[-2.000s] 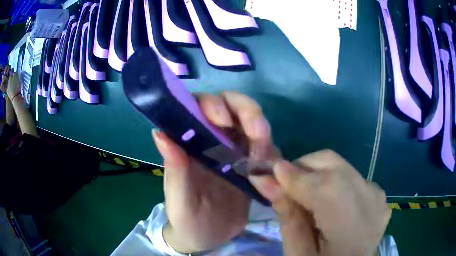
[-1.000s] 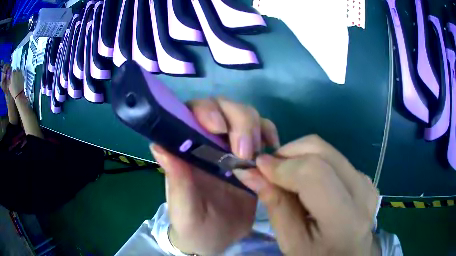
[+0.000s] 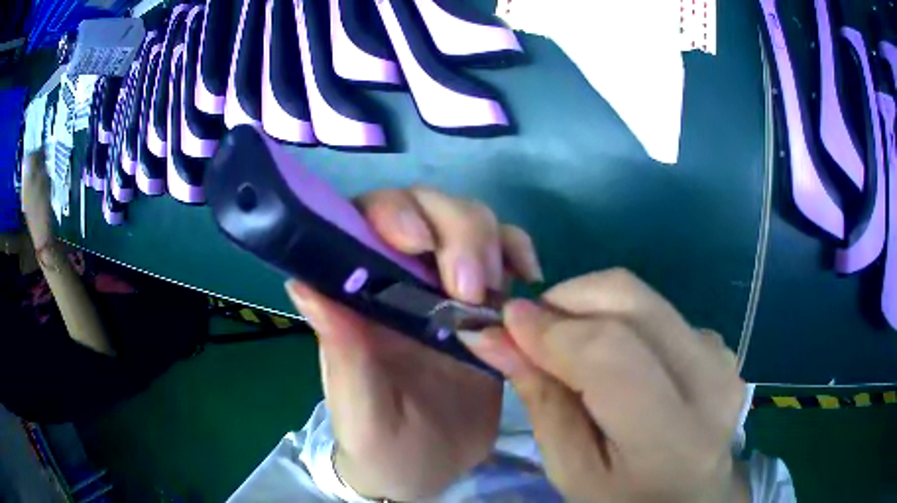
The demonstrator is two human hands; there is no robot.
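My left hand (image 3: 403, 413) is bare and closed around a pink-purple and black 3D printing pen (image 3: 295, 231), held tilted above the bench. Its wide black end with a small round hole points up and left. Two small pink side buttons and a greyish area between them face me. My right hand (image 3: 610, 383) pinches a thin, shiny strip (image 3: 462, 316) between thumb and forefinger. The strip lies at the lower button; its exact kind cannot be told. The pen's narrow end is hidden behind my fingers.
Rows of similar pens (image 3: 440, 93) lie at the back left, and more pens (image 3: 802, 147) lie beyond a thin rail (image 3: 757, 246) at right. White paper (image 3: 629, 79) lies over a dotted sheet (image 3: 698, 25). Another person's arm (image 3: 64, 275) is at far left, near printed sheets (image 3: 61, 147).
The pen has turned and moved slightly left, so its end hole shows more clearly. My right hand has moved left with the strip still at the lower button. The other person's arm has shifted.
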